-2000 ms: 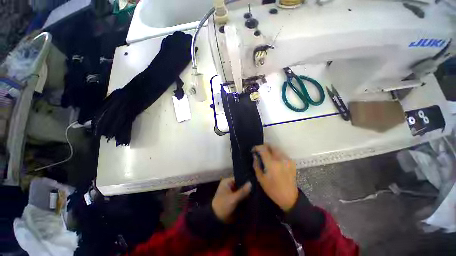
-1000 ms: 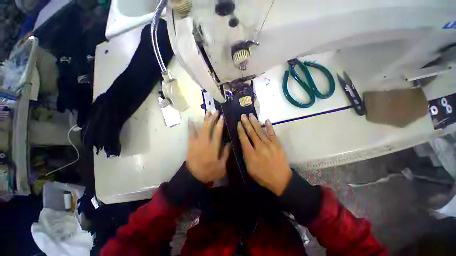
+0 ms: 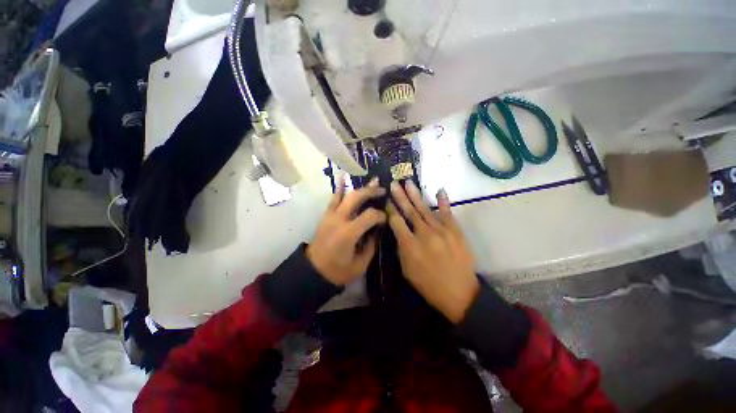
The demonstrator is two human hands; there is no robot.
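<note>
A black garment piece (image 3: 378, 270) runs from the needle area of the white sewing machine (image 3: 516, 48) down over the table edge toward my lap. My left hand (image 3: 347, 234) holds its left side just below the presser foot (image 3: 370, 153), fingers bent and thumb near the index finger. My right hand (image 3: 432, 246) lies flat on its right side, fingers pointing at the orange-yellow block (image 3: 402, 170). The needle tip and the cloth under my palms are hidden.
Green-handled scissors (image 3: 510, 139), black thread snips (image 3: 587, 155) and a brown patch (image 3: 658, 181) lie right of the needle. A bundle of black strips (image 3: 190, 153), a white tag (image 3: 274, 190) and a gooseneck lamp (image 3: 274, 149) are at left. White cloth (image 3: 93, 371) is lower left.
Both hands moved up the cloth from near the table edge to the needle. Since a second ago, my left fingers have bent inward at the cloth; my right hand stays flat. The view has shifted closer.
</note>
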